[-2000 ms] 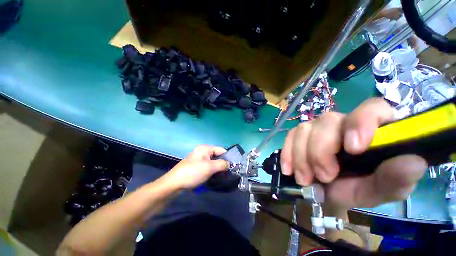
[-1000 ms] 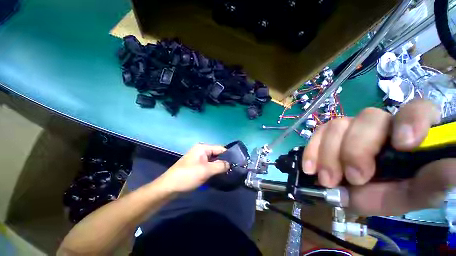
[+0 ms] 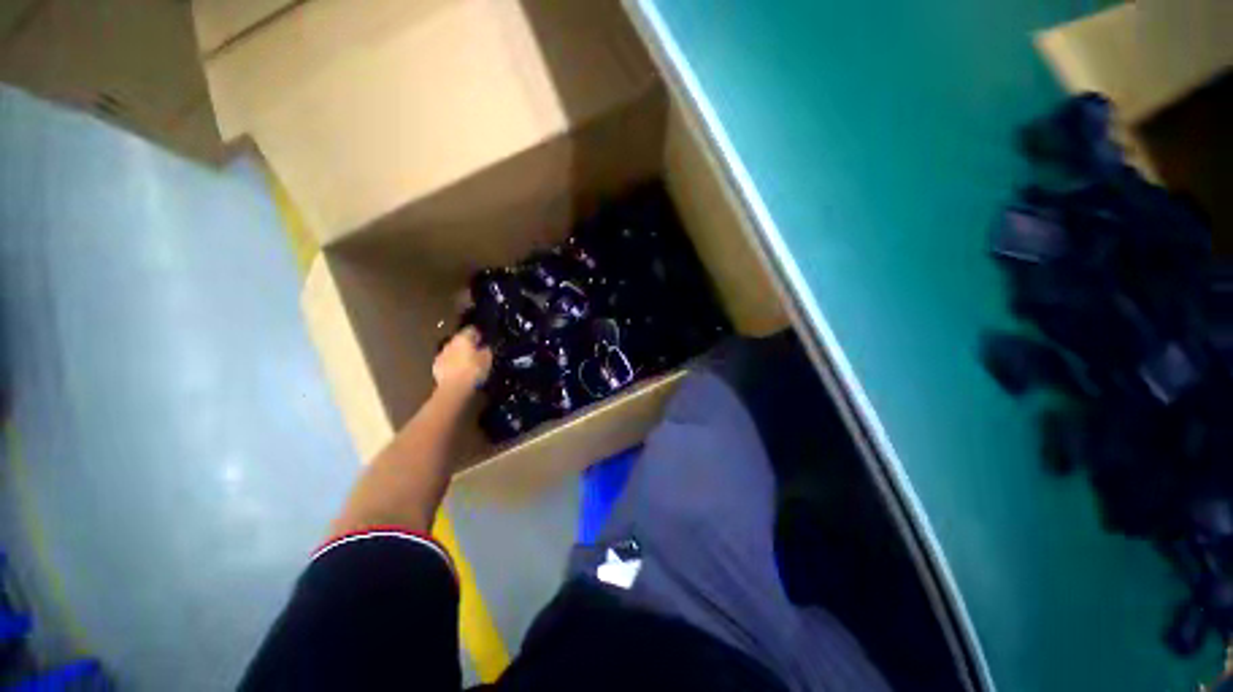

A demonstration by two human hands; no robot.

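Observation:
My left hand (image 3: 463, 362) reaches down into the open floor-side carton (image 3: 345, 372), at the left edge of the pile of glossy black housing shells (image 3: 561, 331). Its fingertips are against dark shells and partly hidden, so whether it grips one cannot be told. The shells lie loose and fill the lower right part of the carton. My right hand is out of the picture.
The green bench (image 3: 865, 203) runs along the right, its pale edge beside the carton. A heap of small black inserts (image 3: 1136, 352) lies on it at far right, by a cardboard flap (image 3: 1129, 54). Grey floor (image 3: 162, 392) with a yellow line lies at left.
The view has swung left to the floor-side carton. My left hand has left the screwdriver tip and is down in the carton. The shell it held, my right hand and the screwdriver are out of view.

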